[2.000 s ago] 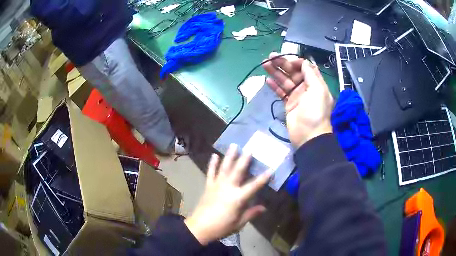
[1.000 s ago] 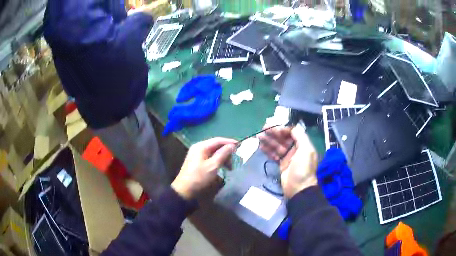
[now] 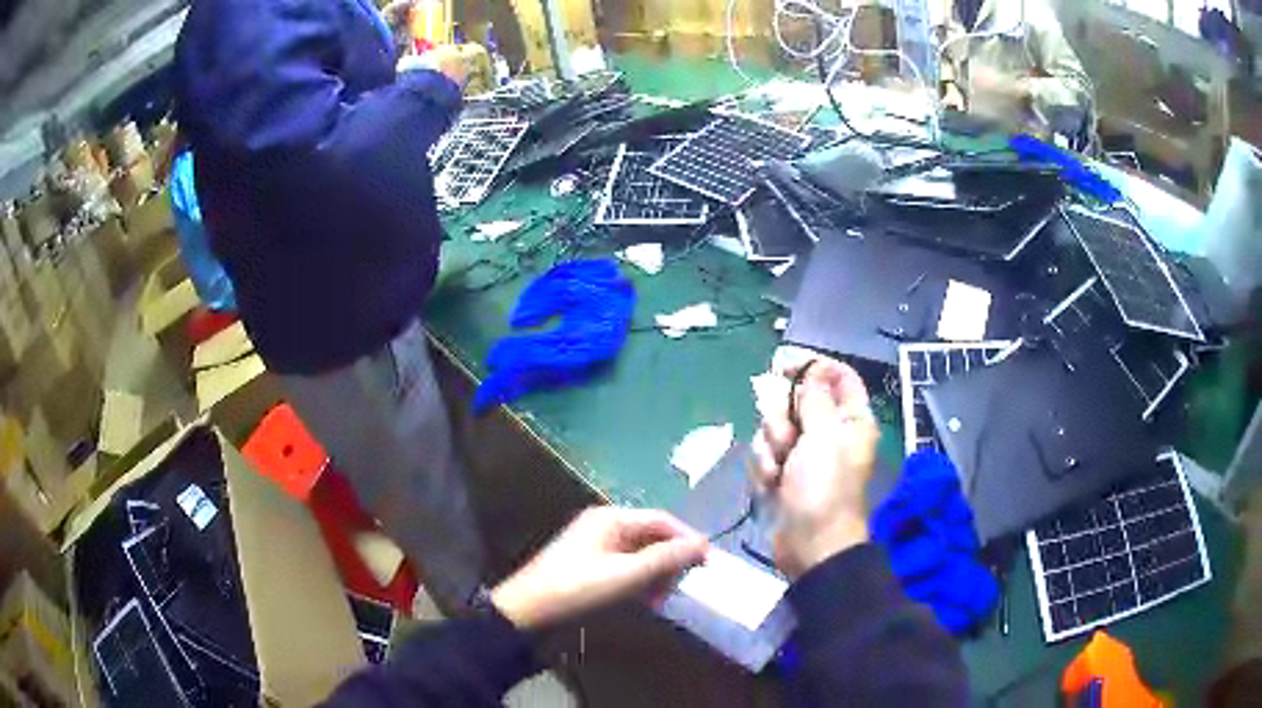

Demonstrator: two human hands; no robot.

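A solar panel (image 3: 754,645) lies back side up at the near bench edge, with a white label (image 3: 732,588) on it. Its thin black lead (image 3: 741,528) runs up between my hands. My left hand (image 3: 609,560) pinches the lead low, over the panel's left part. My right hand (image 3: 819,450) is above the panel's right part, fingers curled around the upper part of the lead. The hands hide much of the panel back.
Blue cloths lie on the green bench (image 3: 623,429), one at left (image 3: 565,325), one right (image 3: 936,542). Panels (image 3: 1121,546) are heaped right and behind. An orange tool (image 3: 1107,675) is near right. A person (image 3: 312,208), red stool (image 3: 287,450) and carton of panels (image 3: 284,581) are left.
The view has tilted up. My left hand, open two seconds ago, took the lead and has now moved down and right with it. My right hand's fingers have curled in around the lead.
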